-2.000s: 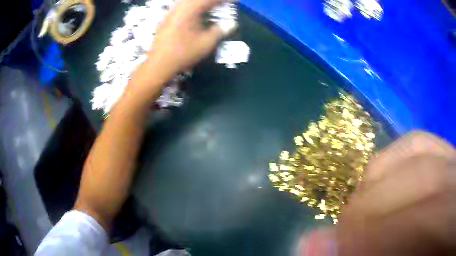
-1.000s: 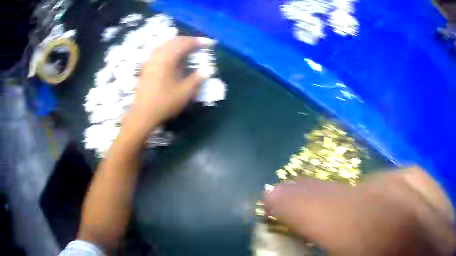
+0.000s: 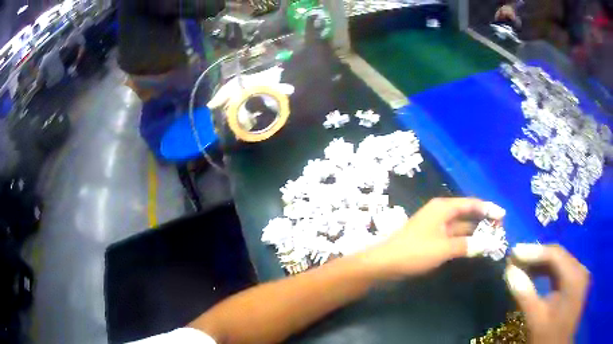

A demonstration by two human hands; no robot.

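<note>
My left hand [image 3: 430, 238] holds a white plastic housing [image 3: 489, 240] between white-covered thumb and fingertips, over the right part of the dark mat. My right hand [image 3: 554, 282] is just right of it, thumb and index tips close together; whether a terminal is between them cannot be told. The heap of brass terminals [image 3: 501, 330] shows at the bottom edge, partly hidden by my right hand. A heap of white housings [image 3: 343, 201] lies on the dark mat behind my left forearm, with two loose housings [image 3: 351, 119] beyond it.
Filled housings [image 3: 561, 141] lie spread on the blue surface [image 3: 464, 127] at right. A tan tape roll [image 3: 258, 113] lies at the mat's far left. A dark seat [image 3: 178, 275] and a blue stool [image 3: 188, 136] stand left. A person [image 3: 151, 40] is at the upper left.
The view has swung up and left, showing the floor and filled housings. My left hand has left the housing heap and holds a housing near my right hand, which has left the terminal heap.
</note>
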